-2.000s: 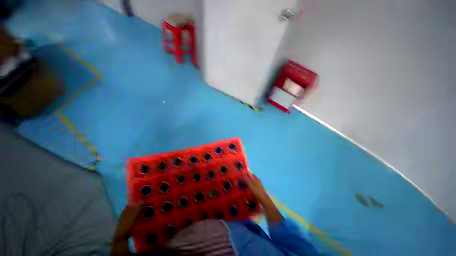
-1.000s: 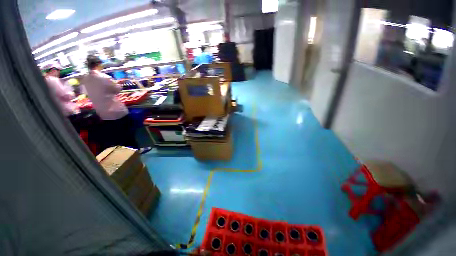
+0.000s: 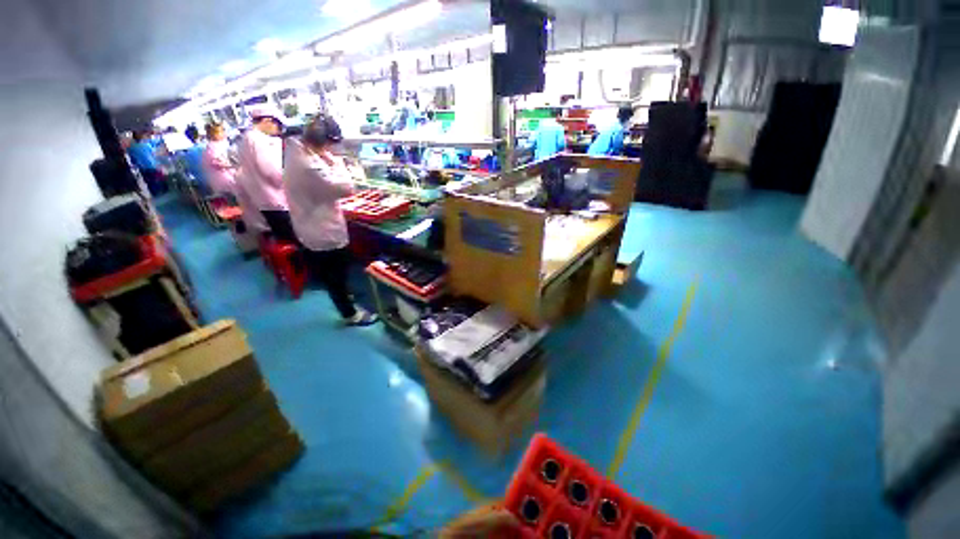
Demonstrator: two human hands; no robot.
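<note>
A red compartment tray [image 3: 595, 486] shows at the bottom edge, right of the middle, tilted and cut off by the frame. Several round black units with pale rims [image 3: 578, 492] sit in its pockets, one per pocket. My left hand [image 3: 479, 521] is at the tray's left edge, blurred and mostly cut off by the bottom of the picture; it holds the tray there. My right hand is out of the picture.
Stacked cardboard boxes [image 3: 200, 411] stand at the left. A carton with flat grey items [image 3: 484, 347] is ahead, before a wooden desk [image 3: 495, 247]. Workers in pink [image 3: 316, 200] stand at a bench. A white wall panel [image 3: 868, 137] is at the right.
The view has risen from the floor and turned left, past a wall edge into the hall. The tray has moved to the bottom edge and shows less. The red stools have left the view.
</note>
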